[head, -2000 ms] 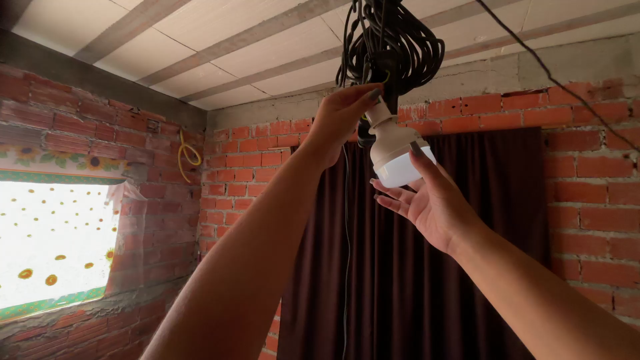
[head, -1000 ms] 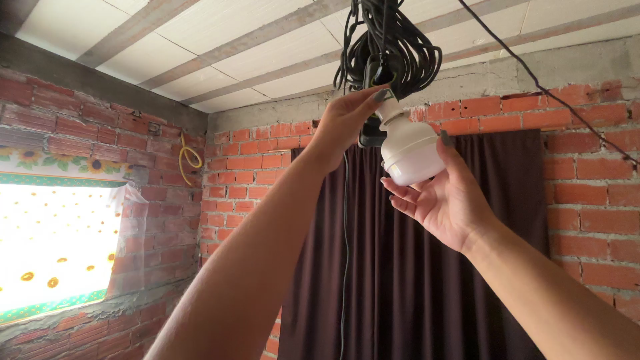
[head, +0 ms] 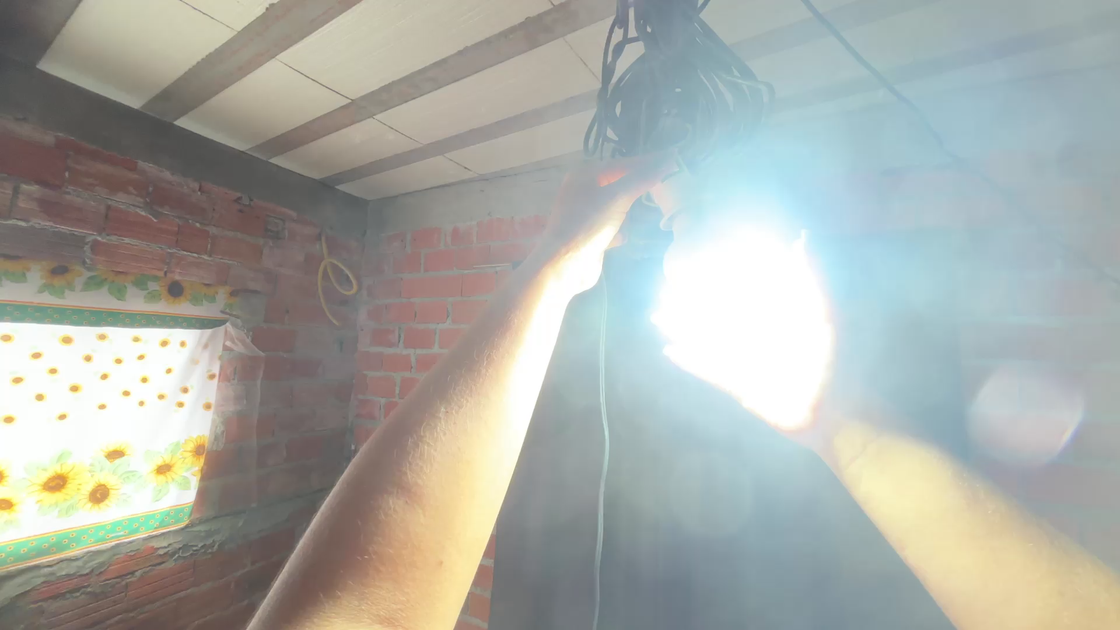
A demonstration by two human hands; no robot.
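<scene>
A light bulb (head: 744,315) glows so brightly that its outline and most of my right hand (head: 809,385) are lost in the glare. My right hand is at the bulb's lower right side; its fingers cannot be made out. My left hand (head: 604,206) is raised to the bulb's neck and lamp holder, just below a hanging bundle of black cable (head: 674,105), with its fingers closed around the holder area. Glare partly hides the fingertips and the holder.
A dark curtain (head: 560,490) hangs behind the hands, with a thin cord (head: 602,420) in front of it. On the left, a sunflower-print curtain (head: 105,376) covers a window. A yellow hose or cable loop (head: 337,276) hangs on the brick wall. Another cable crosses the upper right.
The bulb, unlit one second ago, is now lit and floods the right side of the view with glare. Both hands remain at the bulb and its holder.
</scene>
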